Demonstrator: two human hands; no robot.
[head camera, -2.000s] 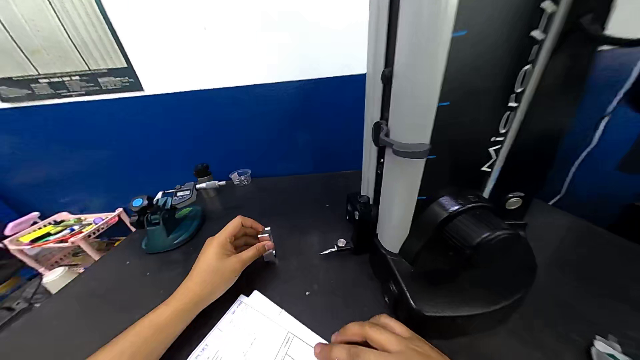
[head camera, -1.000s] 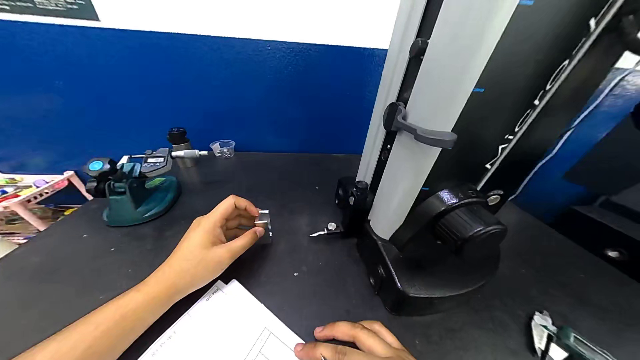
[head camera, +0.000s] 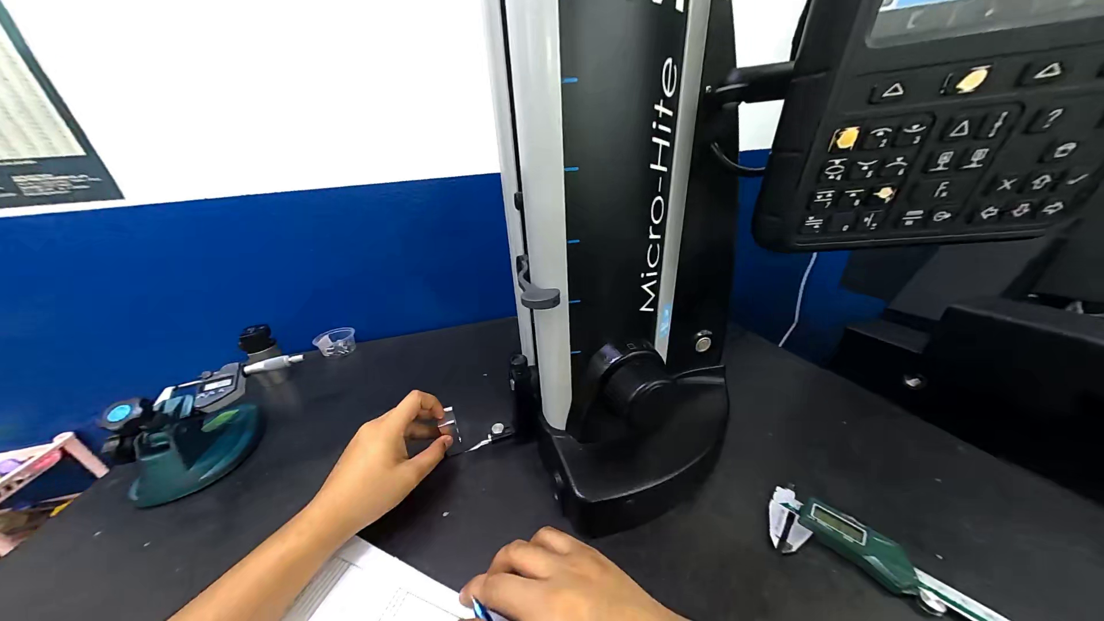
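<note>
My left hand (head camera: 392, 457) holds a small shiny metal part (head camera: 449, 424) between thumb and fingers, just left of the thin probe tip (head camera: 481, 443) of a Micro-Hite height gauge (head camera: 634, 448). Whether part and tip touch, I cannot tell. The probe arm sticks out to the left from the foot of the gauge's column. My right hand (head camera: 561, 580) rests at the bottom centre, with a blue pen (head camera: 481, 611) in its fingers, over the corner of printed sheets of paper (head camera: 379, 586).
A digital micrometer (head camera: 220, 386) sits in a green stand (head camera: 194, 457) at left, near a clear plastic cup (head camera: 335, 342). A green digital caliper (head camera: 862, 539) lies at right. The gauge's keypad panel (head camera: 931, 147) overhangs the upper right. A pink basket (head camera: 43, 466) stands at the left edge.
My left hand has brought the metal part closer to the probe tip. The view has swung to the right, bringing the keypad panel and the whole caliper body in.
</note>
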